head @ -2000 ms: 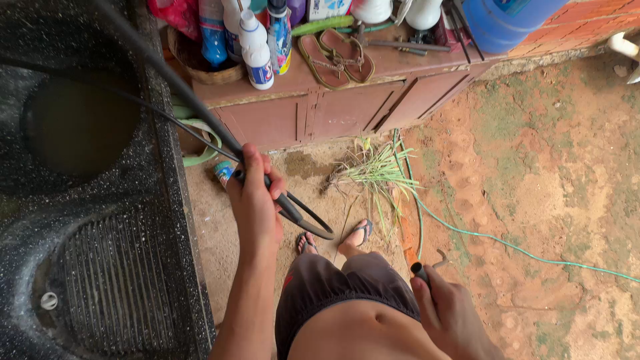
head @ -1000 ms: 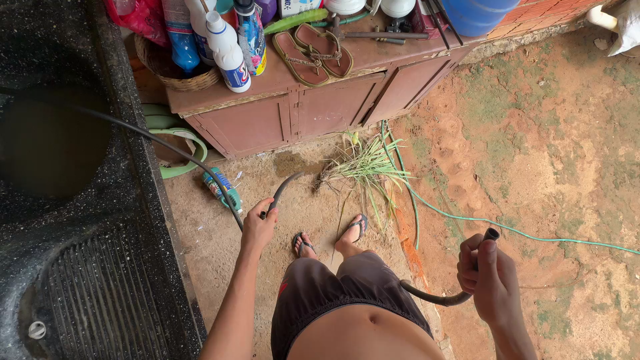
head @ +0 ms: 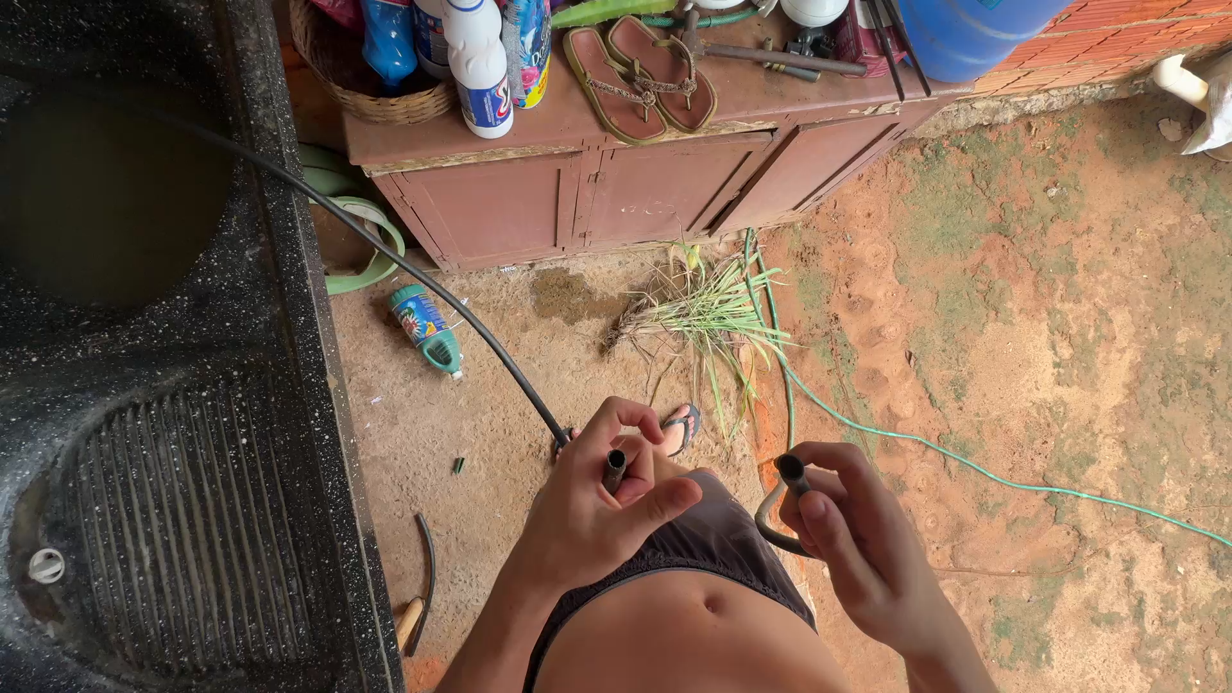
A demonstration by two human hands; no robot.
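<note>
Curled round a black hose, my left hand [head: 602, 500] holds its open end [head: 615, 466] pointing up, with thumb and index finger spread. From there the black hose [head: 462, 308] arches over the sink edge into the murky water of the basin [head: 106, 192], where its far end is hidden. My right hand [head: 852, 539] grips another open hose end [head: 791, 469] between thumb and fingers; a bent dark hose part [head: 770, 520] curves below it. The two open ends are apart, at about the same height in front of my torso.
On the left stands a speckled black sink with a ribbed washboard [head: 192, 539]. A reddish cabinet [head: 500, 207] carries bottles, sandals [head: 640, 82] and a hammer [head: 770, 58]. Uprooted grass [head: 703, 308], a green bottle [head: 425, 327], a thin green hose [head: 914, 438] and a knife-like tool [head: 414, 606] lie on the ground.
My right hand has come inward, nearer to my left hand. The left hand has turned, so its hose end now points up. One second ago the hands were farther apart.
</note>
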